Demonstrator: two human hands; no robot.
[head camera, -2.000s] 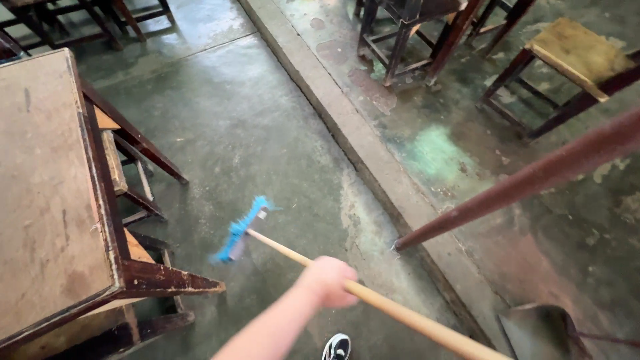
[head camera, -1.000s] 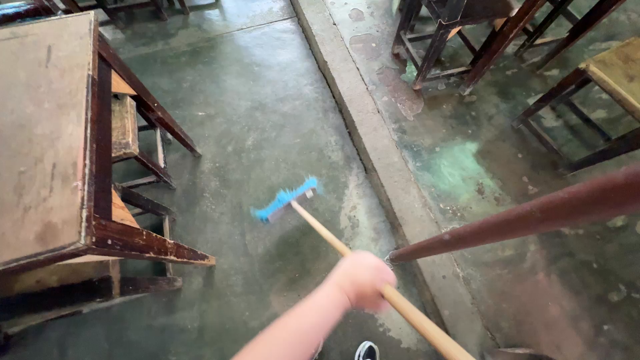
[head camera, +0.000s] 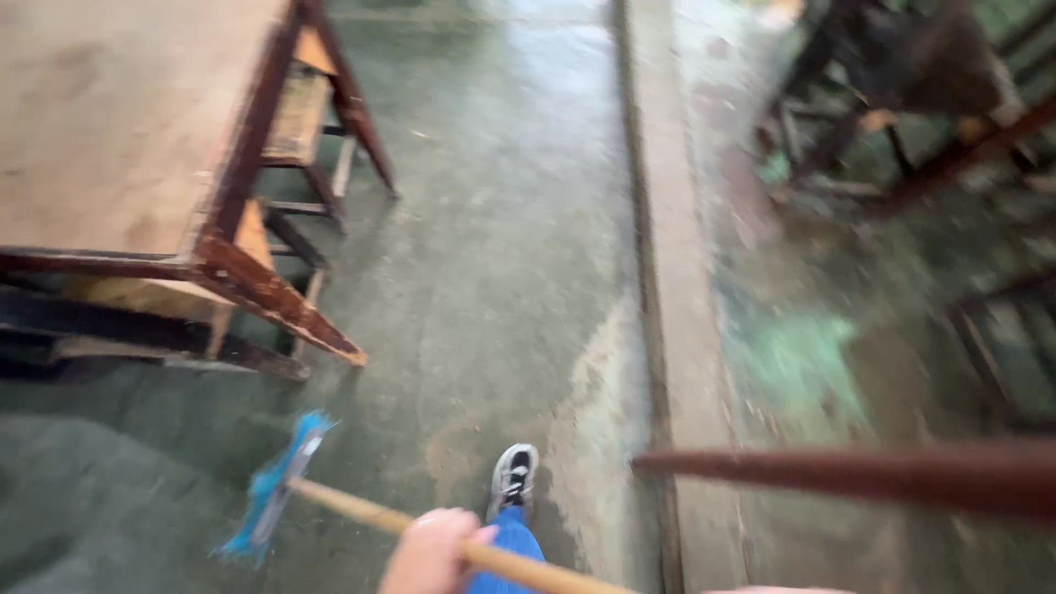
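Observation:
At the bottom centre my left hand (head camera: 437, 549) is closed around the wooden handle (head camera: 536, 569) of a push broom. The broom's head (head camera: 276, 487), with blue bristles, is on or just above the grey-green concrete floor (head camera: 487, 247) at the lower left, below the table's corner leg. Only a sliver of my right hand (head camera: 780, 591) shows at the bottom edge, so its grip cannot be seen. A black and white shoe (head camera: 515, 474) and a blue trouser leg (head camera: 507, 549) are beside the left hand.
A wooden table (head camera: 107, 124) with stools (head camera: 293, 115) under it stands at the left. A raised concrete ledge (head camera: 689, 289) runs along the floor. A dark red pole (head camera: 825, 474) rises at the right, and blurred wooden furniture (head camera: 907, 99) stands beyond the ledge.
The broom head has swung from the middle of the floor to the lower left, near the table leg. My left hand has stayed on the handle. The view has turned noticeably.

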